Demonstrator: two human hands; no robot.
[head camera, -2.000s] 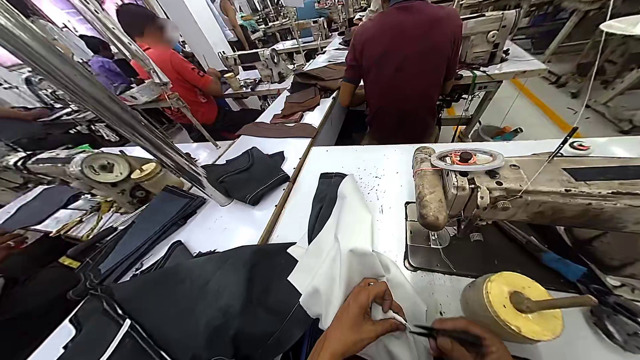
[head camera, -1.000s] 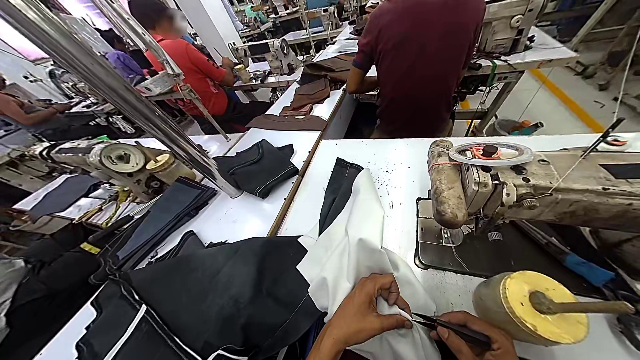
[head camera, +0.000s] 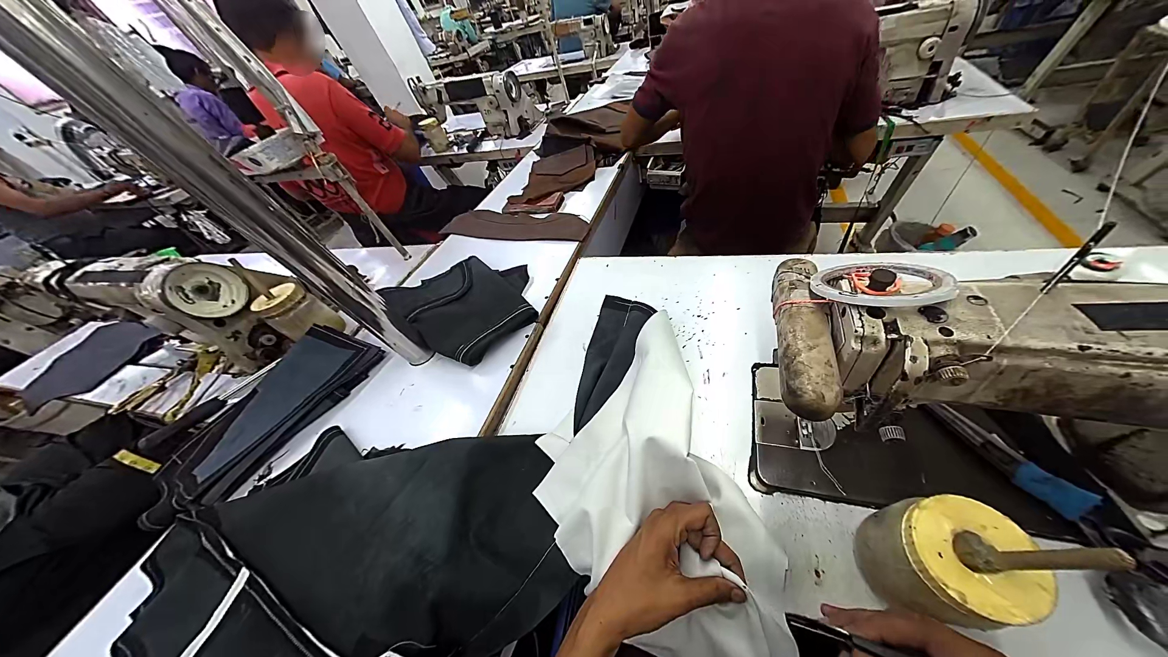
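White pocket-like fabric (head camera: 639, 456), joined to dark cloth (head camera: 392, 529), lies over the front of the white table. My left hand (head camera: 662, 570) pinches a fold of the white fabric between thumb and fingers. At the bottom edge, my right hand (head camera: 890, 630) is partly cut off by the frame and holds a dark, slim tool (head camera: 830, 634), seemingly thread snips or scissors, just right of the fabric. A sewing machine (head camera: 1022, 347) stands to the right, its needle area above a dark plate (head camera: 858, 456).
A yellow-topped cylinder (head camera: 981, 520) with a stick stands close to my right hand. A slanted metal pole (head camera: 301, 246) crosses the left side. Folded dark pieces (head camera: 461, 310) lie beyond a wooden strip (head camera: 547, 319). A co-worker in maroon (head camera: 757, 119) sits ahead; others work at left.
My right hand has moved down and right, away from the pinched fold, with the dark tool. My left hand still pinches the white fabric.
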